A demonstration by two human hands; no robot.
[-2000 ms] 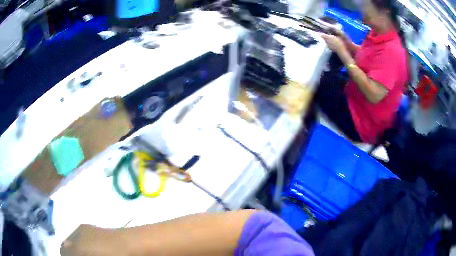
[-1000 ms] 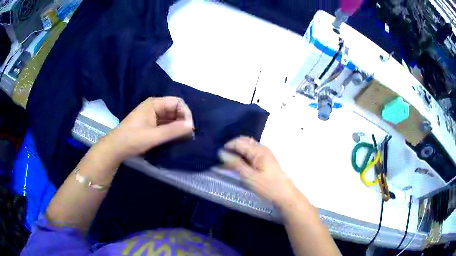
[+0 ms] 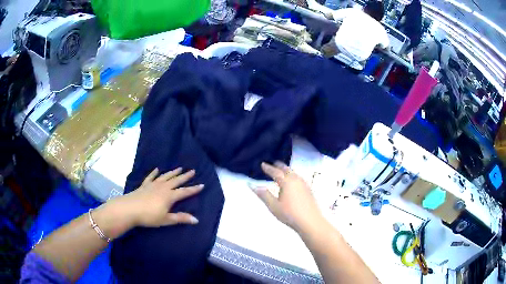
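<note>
A large dark navy garment (image 3: pixel 191 116) lies bunched across the left and back of the white table (image 3: pixel 244 213), and one part hangs over the front edge. My left hand (image 3: pixel 161 199) lies flat on this part with its fingers spread. My right hand (image 3: pixel 286 194) is at the garment's near edge, fingertips on the cloth, thumb apart over the table; I cannot tell whether it pinches the cloth. The white sewing machine head (image 3: pixel 377 152) with a blue stripe stands to the right, with no cloth at its foot (image 3: pixel 376 204).
Green and yellow-handled snips (image 3: pixel 409 248) lie right of the needle area. A mint-green piece (image 3: pixel 435 197) sits on brown card. A pink cone (image 3: pixel 416 100) stands on the machine. A ruler tape (image 3: pixel 261 266) runs along the front edge. A person in white (image 3: pixel 358 36) is at the back.
The view has tilted up. The navy cloth is now spread and bunched further back, with one part over the front edge. My left hand has opened and flattened on it; my right hand has moved to its edge.
</note>
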